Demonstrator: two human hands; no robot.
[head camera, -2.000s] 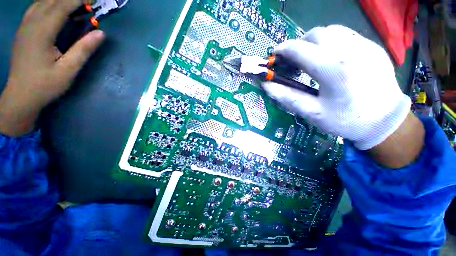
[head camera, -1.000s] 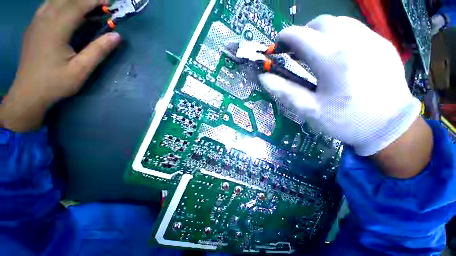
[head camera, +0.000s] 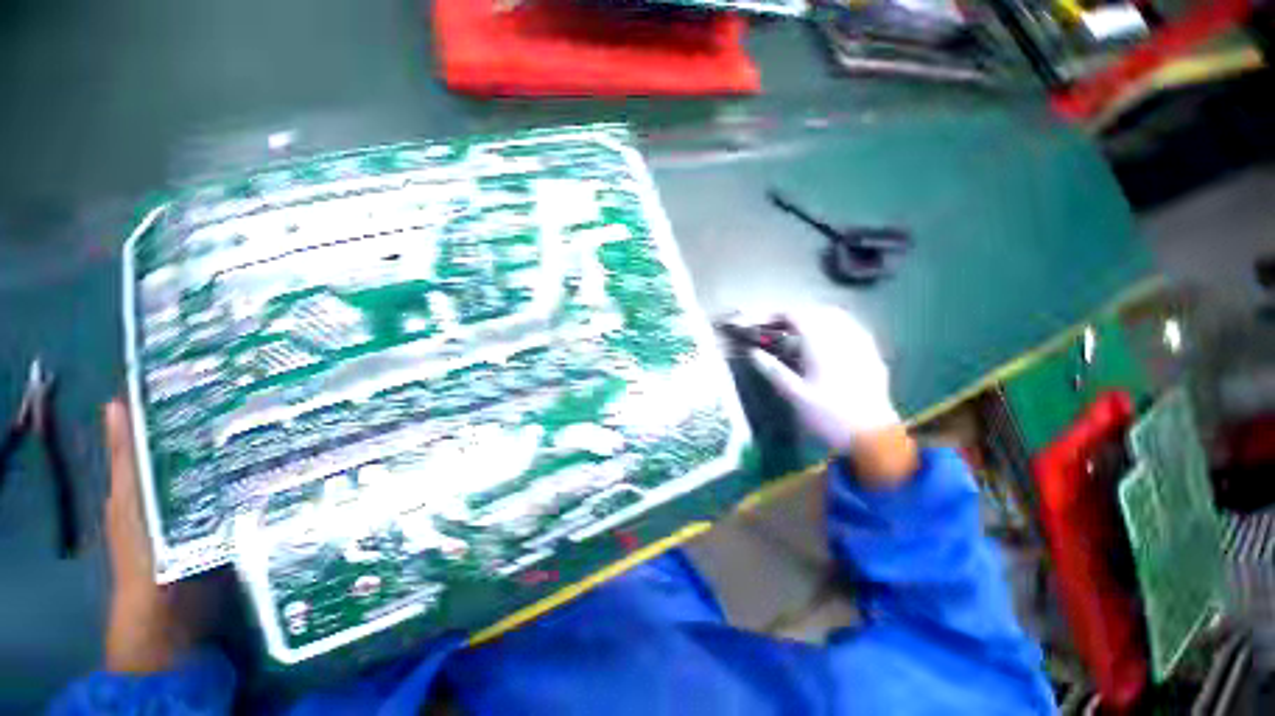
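Observation:
The large green printed circuit board (head camera: 406, 315), with silvery areas and a white border, lies solder side up at left centre, blurred. My bare left hand (head camera: 136, 546) is at its lower left edge, fingers along the rim, partly hidden by the board. My white-gloved right hand (head camera: 835, 375) is just right of the board, closed around a dark tool with a reddish spot, apparently the diagonal cutters (head camera: 759, 336); its jaws are not clear. A second pair of diagonal cutters (head camera: 53, 455) lies open on the mat at far left, out of my hand.
A black brush-like tool (head camera: 864, 255) lies on the green mat (head camera: 1007, 224) right of the board. A red support (head camera: 594, 53) stands beyond it. A yellow-taped edge (head camera: 594, 581) runs along the front. Another red support (head camera: 1091, 546) and a green board (head camera: 1177, 539) are at lower right.
The view has swung right and widened. The board appears turned. My left hand has let go of its cutters and is at the board's edge; my right hand has moved off the board's face.

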